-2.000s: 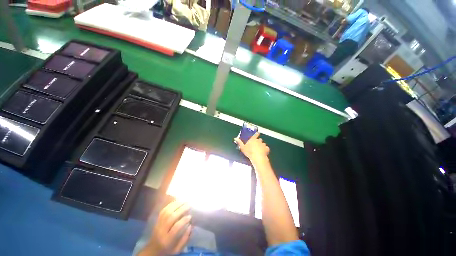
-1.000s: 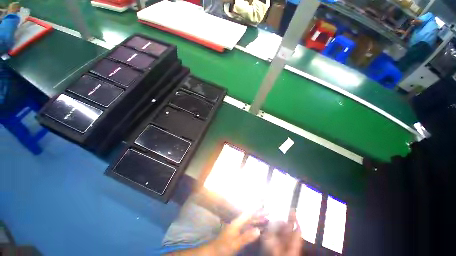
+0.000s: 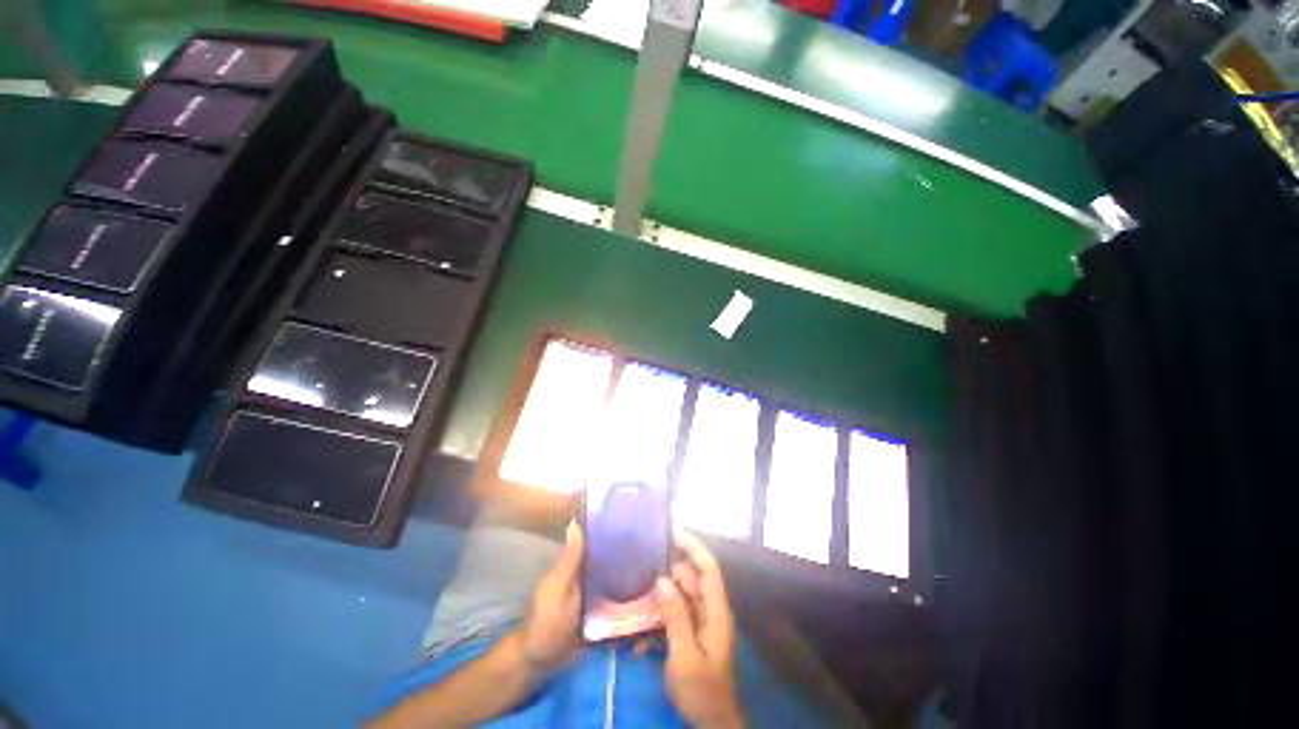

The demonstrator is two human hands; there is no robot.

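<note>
My left hand (image 3: 553, 610) and my right hand (image 3: 698, 615) hold a smartphone (image 3: 624, 558) between them, one at each long side. Its face towards me is dark bluish with a pinkish lower end. It is in front of the near edge of a black phone tray (image 3: 841, 573), overlapping the view of its left part. Several phones with glaring white screens (image 3: 720, 456) lie side by side in that tray. The glare hides what they show. A thin white line (image 3: 611, 686) hangs below the held phone towards my lap.
Angled black tray stacks (image 3: 271, 235) with dark-screened phones stand at left; the nearer top tray (image 3: 463, 321) has a matte recess in its middle. A tall black stack (image 3: 1125, 427) is at right. A white slip (image 3: 732, 315) lies beyond the lit tray, before a pale rail and grey upright (image 3: 648, 128).
Two seconds ago my right hand held a small dark item beyond the tray; one second ago both hands were over its near edge. Now they hold a phone together. The view has shifted.
</note>
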